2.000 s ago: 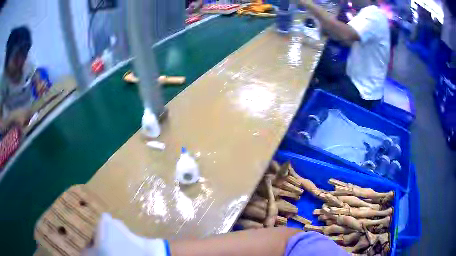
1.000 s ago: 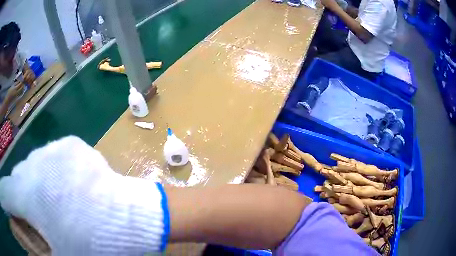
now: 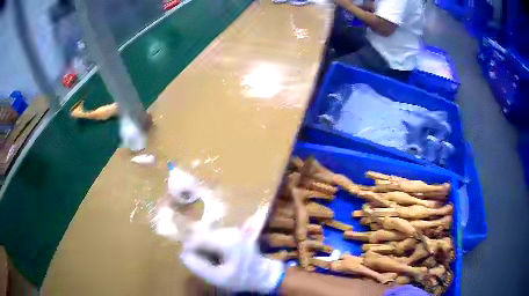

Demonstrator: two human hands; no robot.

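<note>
My right hand, in a white knit glove with a blue wrist edge, is blurred low over the front of the bench. Its fingers are curved, with a gap between thumb and fingers, and I see nothing in it. My left hand is not in view. A white glue bottle with a blue tip stands on the brown bench, just beyond the glove. Tan moulded legs fill much of the blue crate to the right. A brown edge of something is cut off at the lower left corner.
A second white bottle and a small white piece are by the metal post. A tan leg lies on the green belt. Blue trouser pieces sit in the farther crate. A person sits beyond.
My right hand has moved from the lower left to the right across the bench, away from the brown piece. The view has shifted, and that piece is almost out of frame.
</note>
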